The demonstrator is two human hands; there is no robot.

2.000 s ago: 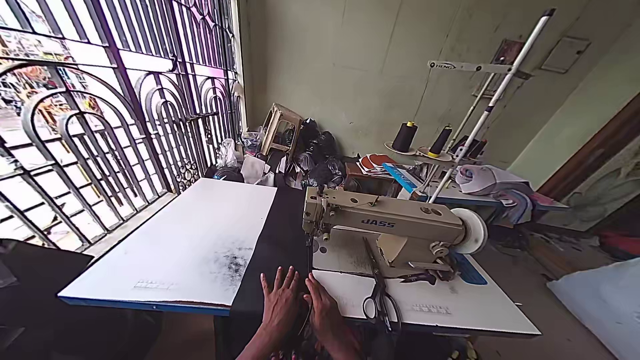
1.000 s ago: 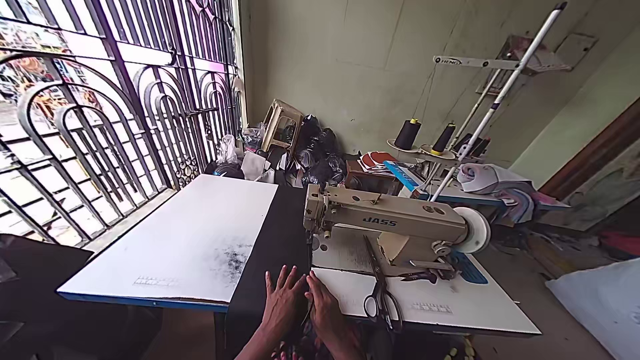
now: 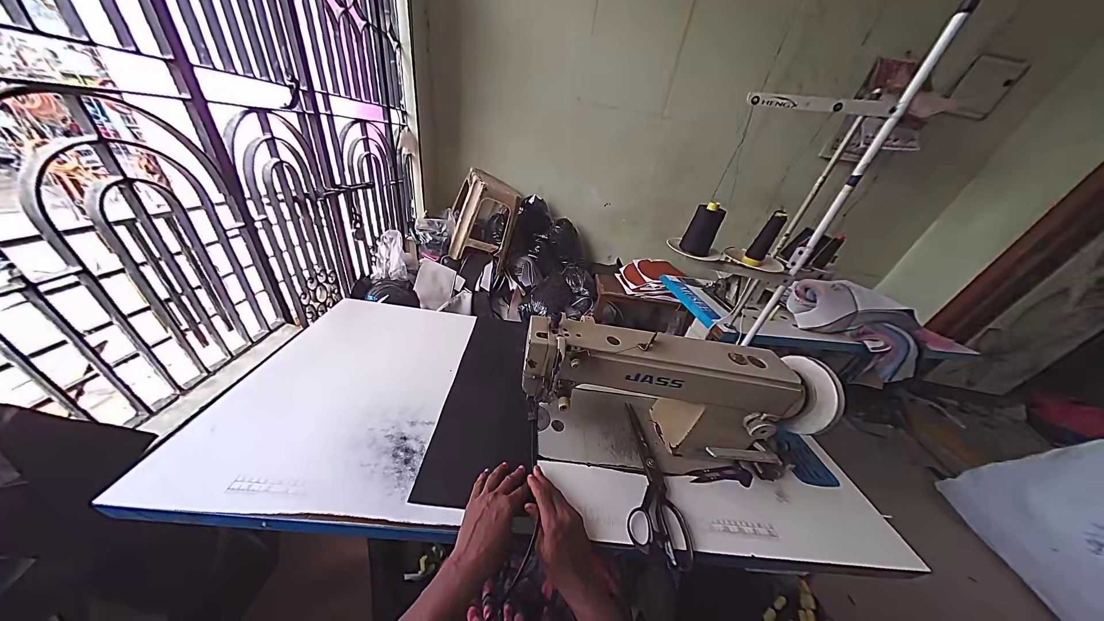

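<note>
A black fabric piece [image 3: 474, 414] lies on the white sewing table [image 3: 328, 388], its right edge running under the needle area of a beige JASS sewing machine [image 3: 673, 371]. My left hand [image 3: 492, 513] rests on the fabric's near right corner, fingers spread a little. Beside it, my right hand [image 3: 561, 526] has its fingertips at the fabric's right edge, where a thin dark strip [image 3: 528, 548] passes between the hands and trails toward my lap. Whether the fingers pinch the strip is hidden. Black-handled scissors [image 3: 660, 509] lie right of my right hand.
Small thread snips [image 3: 724, 474] lie beside the machine base. Thread cones [image 3: 703, 228] stand on a stand behind, near a second table with folded cloth [image 3: 854, 306]. A metal grille [image 3: 198, 172] is at left; black plastic bags [image 3: 552, 250] and a stool [image 3: 485, 211] sit against the wall.
The black fabric has moved toward the machine; its near edge, which hung over the table's front edge before, now lies on the tabletop. Both hands remain near the same spot.
</note>
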